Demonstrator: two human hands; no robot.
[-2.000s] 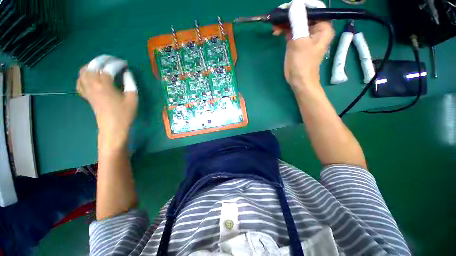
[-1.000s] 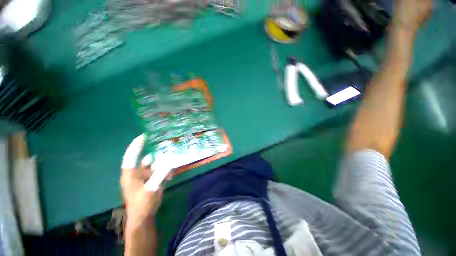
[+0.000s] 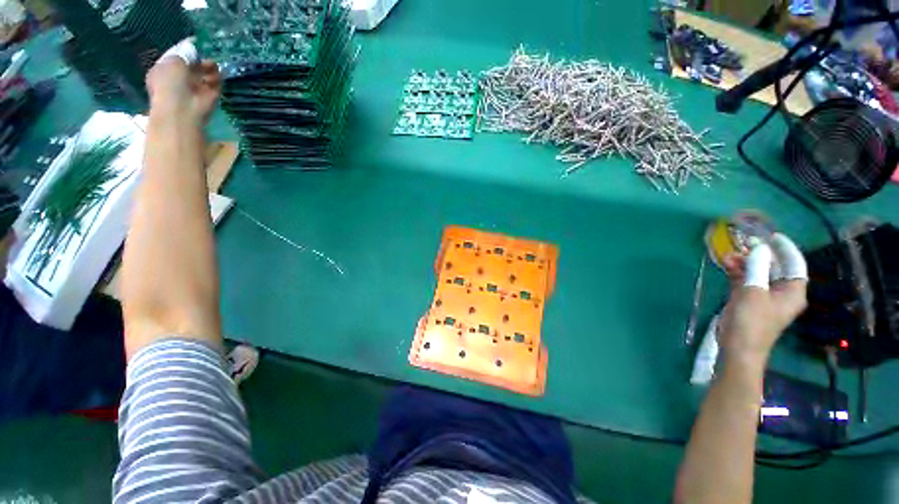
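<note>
The orange fixture lies bare near the bench's front edge, its dark holes showing. My left hand reaches to the upper left, its fingertips beside the tall stack of green circuit boards; whether it grips a board is unclear. My right hand, with white finger cots, is at the right, by the yellow-rimmed solder reel. Its fingers are bent, and whether they hold anything is unclear. No soldering iron can be made out in it.
A heap of silvery leads lies at the far side, beside a small green panel. A thin solder strand lies left. White plier handles, a flat black rectangle, a black box and a round fan-like grille are right.
The board panel is gone from the orange fixture. My left hand has moved from the panel up to the board stack. My right hand has come down to the solder reel. The view has shifted.
</note>
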